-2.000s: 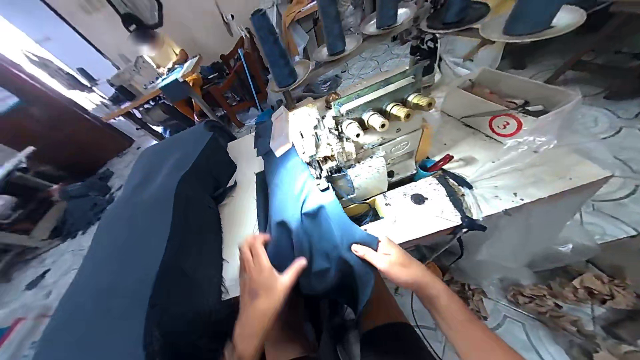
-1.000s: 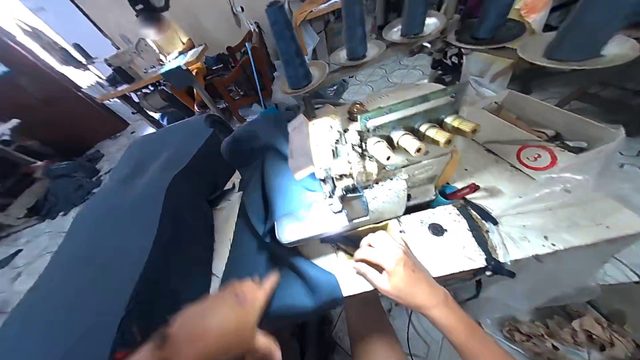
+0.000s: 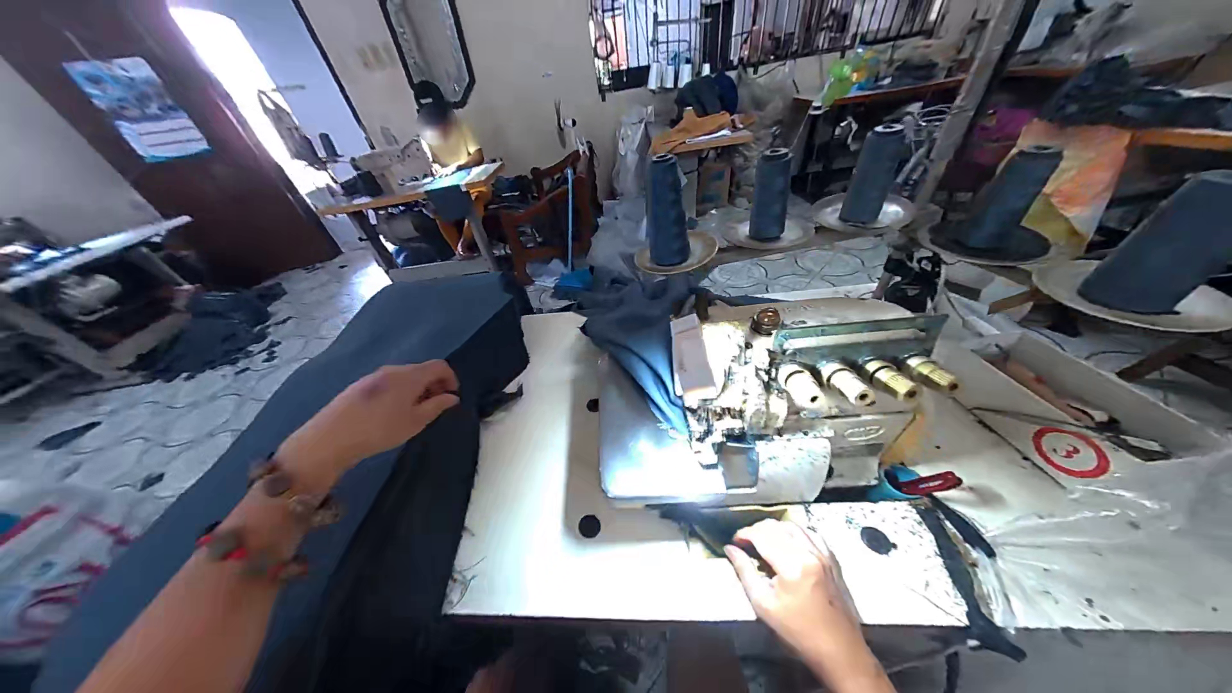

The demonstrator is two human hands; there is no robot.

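My left hand [image 3: 409,399], with bracelets at the wrist, is over a long stack of dark blue fabric [image 3: 318,385] at the left; its fingers are curled, and whether they pinch anything is unclear. My right hand [image 3: 784,568] rests at the front edge of the overlock sewing machine [image 3: 770,395], fingers bent by a gap in the white table [image 3: 539,568]; what they touch is hidden. A blue fabric piece [image 3: 640,337] lies bunched behind and left of the machine's lit needle area, one end reaching the presser foot.
Several cones of dark blue thread [image 3: 666,212] stand on plates behind the machine. A white box [image 3: 1097,404] with tools is at the right, and a small blue cup [image 3: 900,481] holds a red-handled tool. A person [image 3: 452,144] sits at another sewing table far left.
The blue piece, spread at the table's front a second ago, now lies behind the needle area. My left hand has moved up onto the fabric stack. The view has tilted up.
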